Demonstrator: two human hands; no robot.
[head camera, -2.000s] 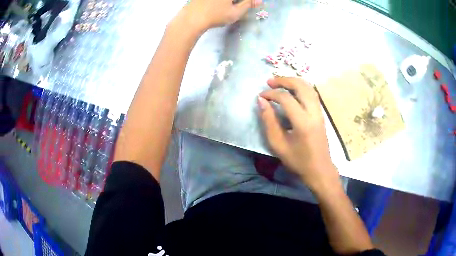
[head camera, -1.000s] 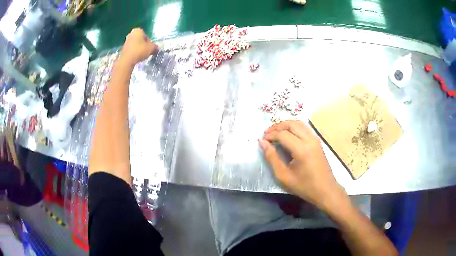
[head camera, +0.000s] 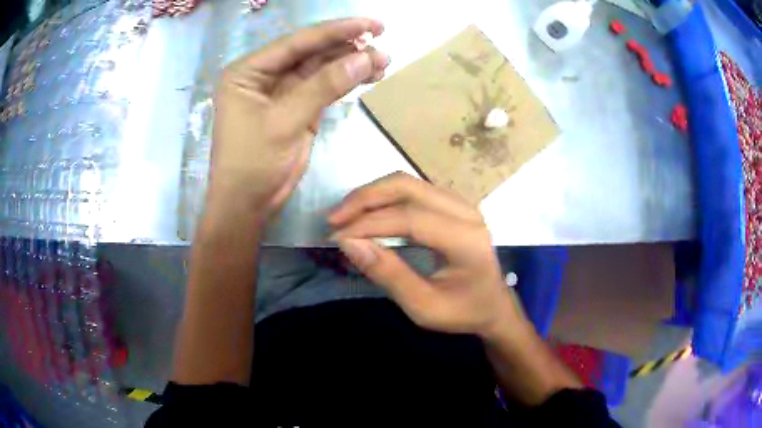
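My left hand (head camera: 271, 117) is raised over the table at centre left. Its thumb and fingers pinch a small pale and red part (head camera: 365, 39). My right hand (head camera: 430, 251) is at the table's front edge, below the cardboard, with thumb and fingertips close together. Whether it holds something very thin cannot be made out. The brown cardboard pad (head camera: 434, 92) lies right of my left hand. It has dark stains and a small white lump (head camera: 496, 118) on it.
A white bottle (head camera: 564, 23) stands beyond the cardboard, with red pieces (head camera: 642, 57) right of it. A blue bin (head camera: 710, 167) with red-and-white parts is at the right. Clear trays (head camera: 67, 167) lie at the left. Red-and-white parts (head camera: 173, 7) show at the top edge.
My left hand has come back from the far left to near the cardboard, now with a small part in its fingertips. The view has swung right, bringing the blue bin into sight.
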